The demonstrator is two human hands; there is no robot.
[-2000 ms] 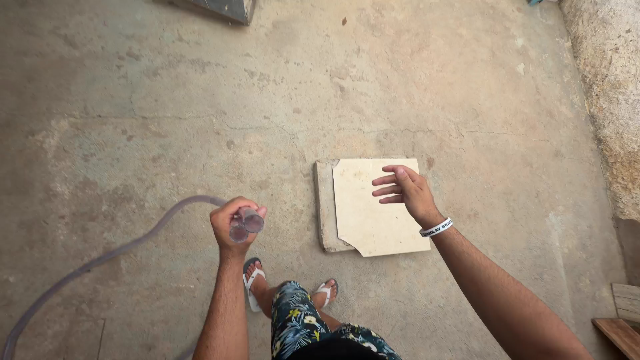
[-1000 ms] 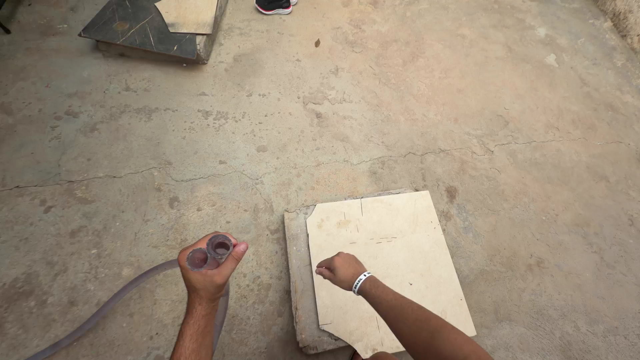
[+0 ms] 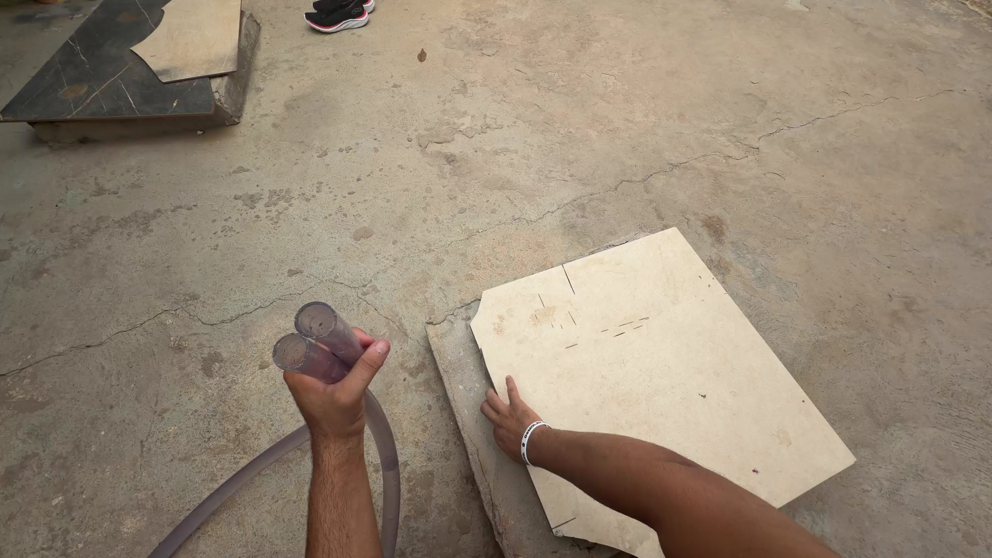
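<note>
My left hand [image 3: 333, 387] grips two open ends of clear plastic hose [image 3: 316, 319] side by side, both mouths facing up; the hose [image 3: 232, 484] hangs down and curves away below. My right hand [image 3: 511, 418], with a white wristband bearing writing, rests at the left edge of a cream-coloured flat panel [image 3: 666, 372], fingers spread near the rim and not clearly gripping it. The panel has notched corners and short dark marks. Beneath it, a concrete slab [image 3: 465, 403] shows along the left side.
Around lies a cracked concrete floor [image 3: 434, 194]. A dark marble-look panel [image 3: 85, 74] with a smaller cream piece [image 3: 198, 39] on it lies over a concrete block [image 3: 232, 89] at upper left. Near the top is a pair of black shoes [image 3: 339, 17].
My right hand has come down from above the cream panel to its left edge, and its fingers have spread. The left hand keeps its hold on the hose ends. The view has shifted.
</note>
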